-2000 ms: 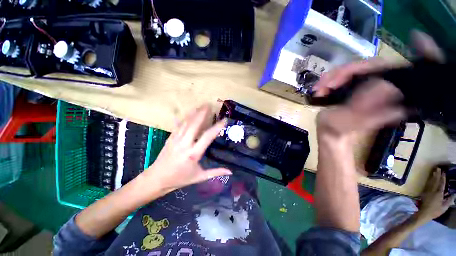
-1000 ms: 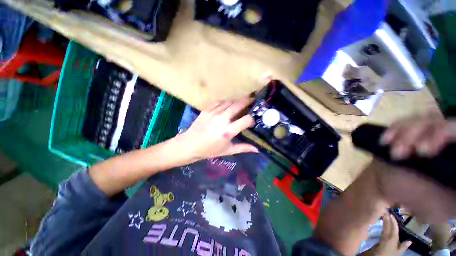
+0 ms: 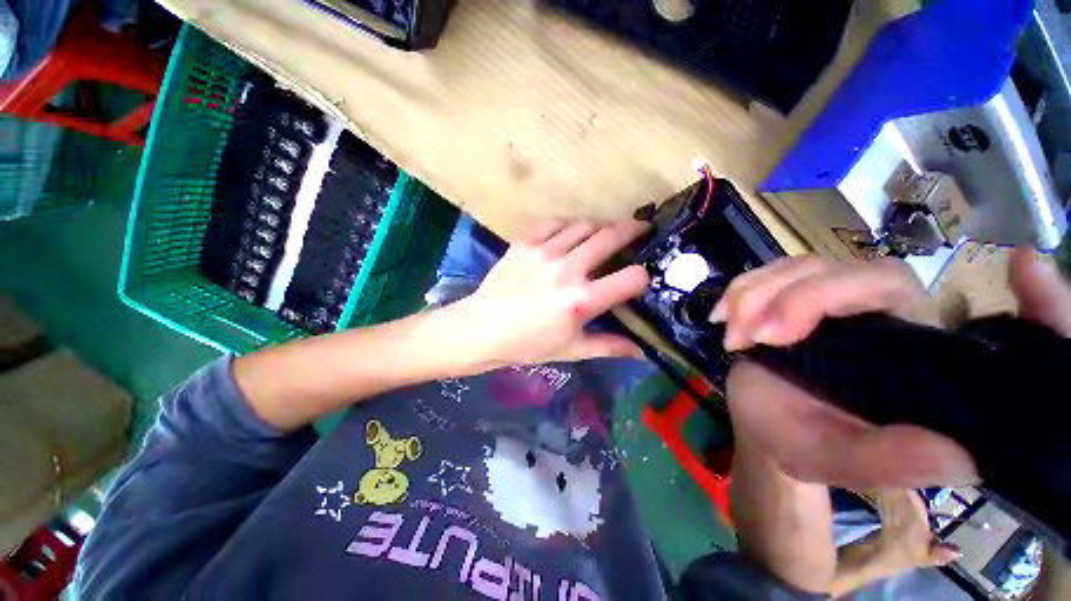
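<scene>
A black plastic housing (image 3: pixel 752 234) lies at the bench's front edge, with a round silver-white motor (image 3: pixel 686 271) inside near its left end and red lead wires (image 3: pixel 708 194) at its upper corner. My left hand (image 3: pixel 564 288) grips the housing's left end, its fingers beside the motor. My right hand (image 3: pixel 834 376) is closed round a thick black electric screwdriver (image 3: pixel 898 370), whose front end is over the housing just right of the motor. The bit and any screw cannot be made out. My right hand and the tool hide the housing's right part.
The blue-sided screw feeder (image 3: pixel 928 129) stands at the upper right. Other black housings (image 3: pixel 752 41) lie at the bench's far side. A green crate (image 3: pixel 153 223) with black parts stands at the left. Another person's hand (image 3: pixel 898 546) is at the lower right. Red stools (image 3: pixel 88 65) show.
My right hand has brought the screwdriver from the feeder, leftward over the housing. My left hand still holds the housing. The view has shifted.
</scene>
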